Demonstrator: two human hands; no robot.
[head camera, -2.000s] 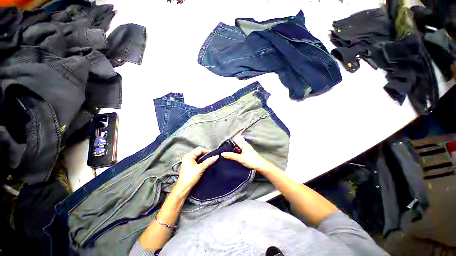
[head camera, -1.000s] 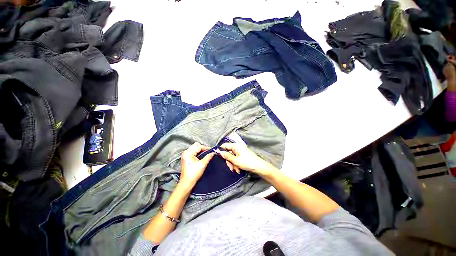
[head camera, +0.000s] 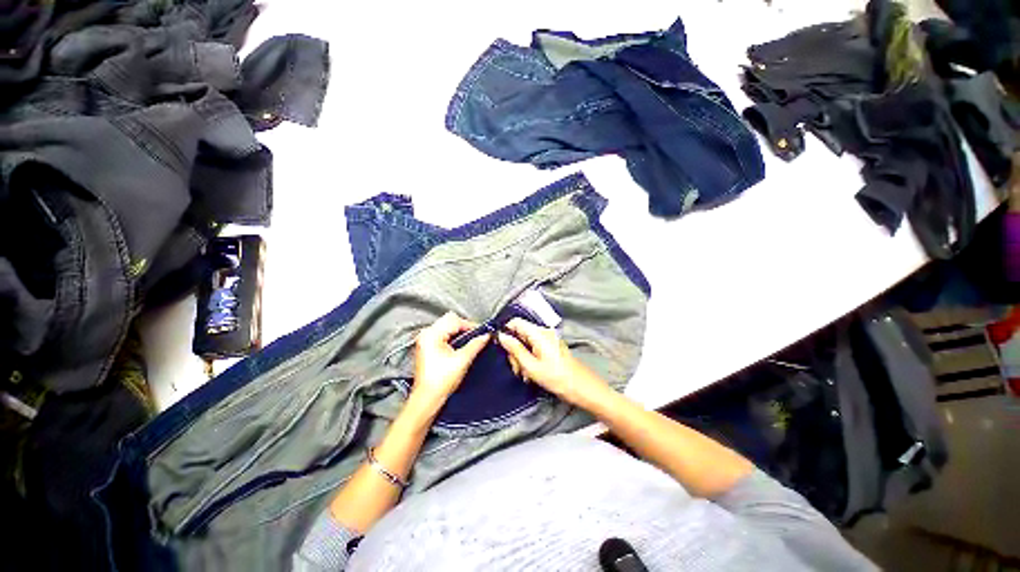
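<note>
A blue denim jacket (head camera: 336, 324) lies on the white table with its pale grey-green inside up and dark blue edges showing. A dark navy rounded piece (head camera: 481, 391) with a pale stitched edge lies on it, close to my body. My left hand (head camera: 442, 363) pinches the upper edge of the navy piece. My right hand (head camera: 542, 358) is close beside it, fingertips at the same edge. Whether a small tool is in my right hand is hidden. A white label (head camera: 540, 307) shows just above my right hand.
A crumpled blue denim garment (head camera: 610, 112) lies at the far side. Black-grey garments (head camera: 123, 145) are heaped at left, with a black phone-like rectangle (head camera: 229, 296) beside them. Dark garments (head camera: 872, 112) lie at right; more hang below the table's curved edge (head camera: 805, 341).
My right hand has turned and its fingers have drawn in beside my left fingertips at the navy edge. The white label has come into clearer view.
</note>
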